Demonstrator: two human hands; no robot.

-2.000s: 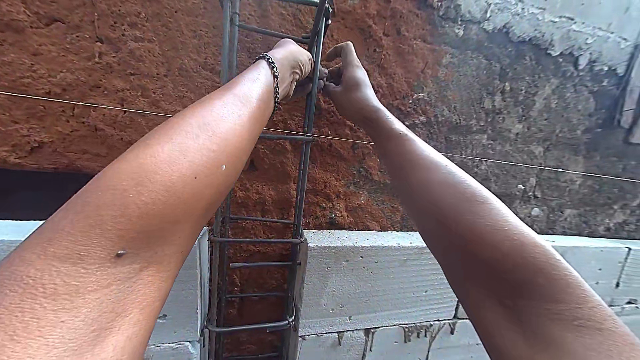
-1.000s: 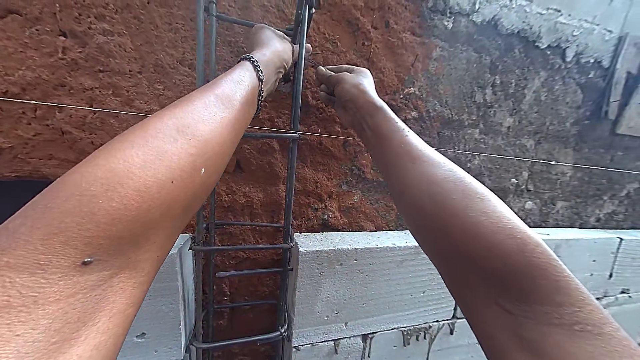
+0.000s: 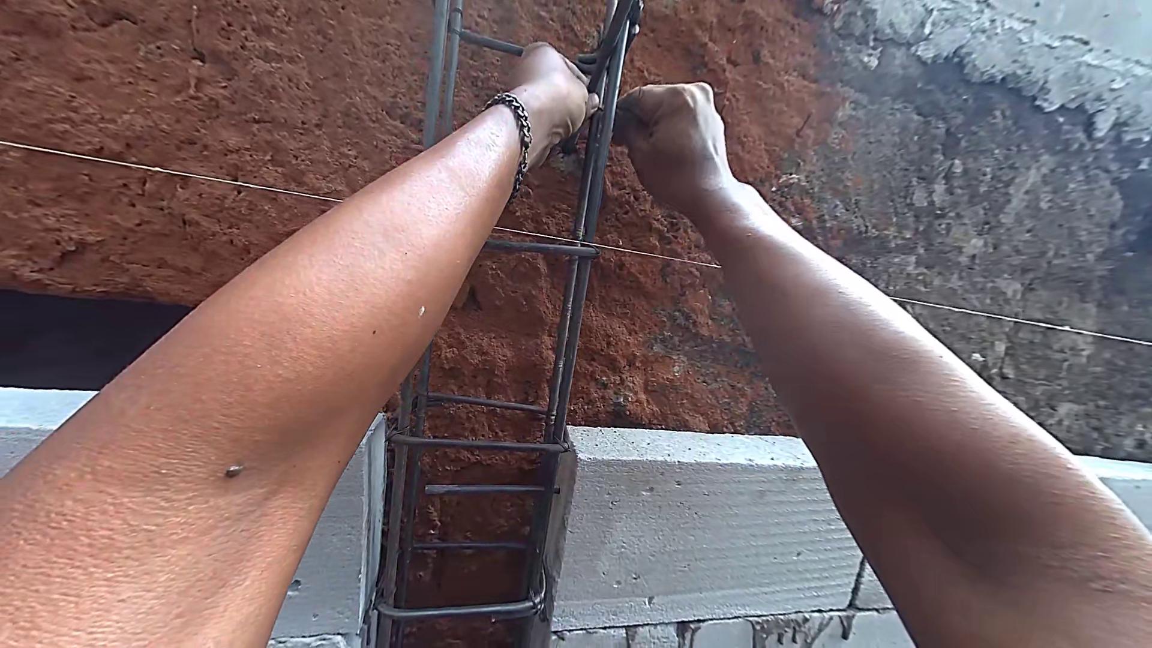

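Note:
An upright cage of steel rebar with stirrups (image 3: 490, 445) rises between two stretches of block wall. At its upper part, my left hand (image 3: 553, 101), with a dark chain bracelet (image 3: 520, 135) on the wrist, is at the right-hand bars, its fingers curled by them; what they grip is hidden. Just right of the same bars is my right hand (image 3: 675, 139), its fingers bent inward and thumb side toward the bars. Whether it pinches anything, such as a thin wire, cannot be made out.
Light grey blocks (image 3: 702, 531) form a low wall on both sides of the cage. A taut string (image 3: 1017, 317) crosses the view, running behind the forearms. Behind stand a rough red earth bank (image 3: 270, 90) and a grey, stained wall face (image 3: 972, 207). A dark gap (image 3: 81, 337) lies at left.
My right hand was close to my left two seconds ago, moved off to the right of the bars, and is now nearer to them again. My left hand has stayed at the cage.

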